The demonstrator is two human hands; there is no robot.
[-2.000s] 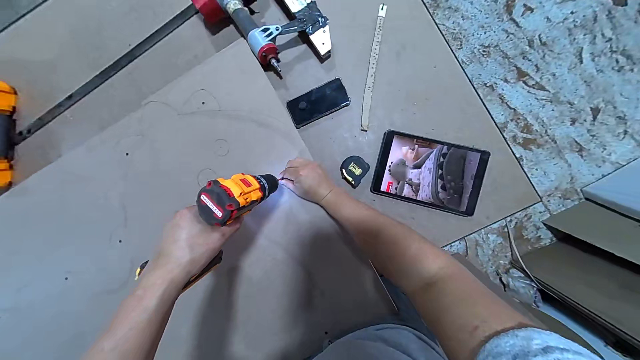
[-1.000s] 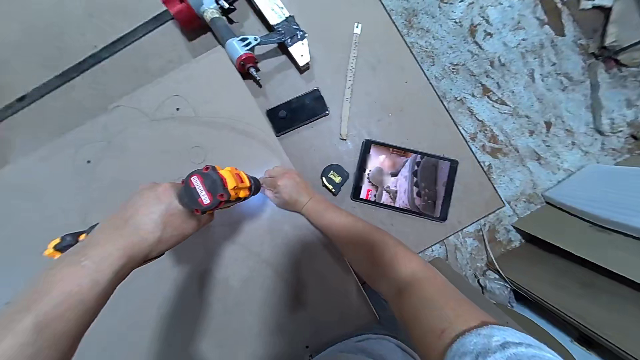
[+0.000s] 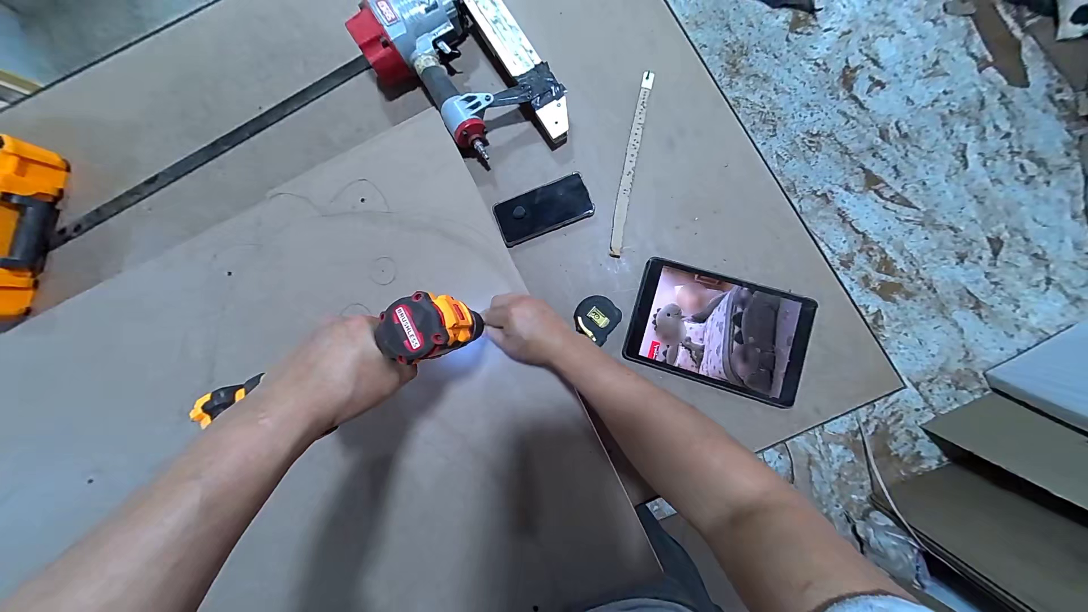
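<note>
My left hand (image 3: 353,365) grips a yellow and black cordless drill (image 3: 429,327), its front end pointing right over a large flat brown board (image 3: 476,459). The drill's light falls on the board beside it. Just ahead of the chuck is my right hand (image 3: 523,327), fingers bent together near the board's right edge; what they pinch, if anything, cannot be made out. Pencil-like circles and small dark holes mark the board. A black tape measure (image 3: 597,318) lies just right of my right hand.
A pneumatic nailer (image 3: 442,76), a smartphone (image 3: 544,208), a strip of measuring tape (image 3: 631,166) and a tablet (image 3: 721,331) lie on the surface beyond the board. Part of a yellow and black tool or case (image 3: 30,225) is at far left. Stacked panels (image 3: 1011,459) stand at lower right.
</note>
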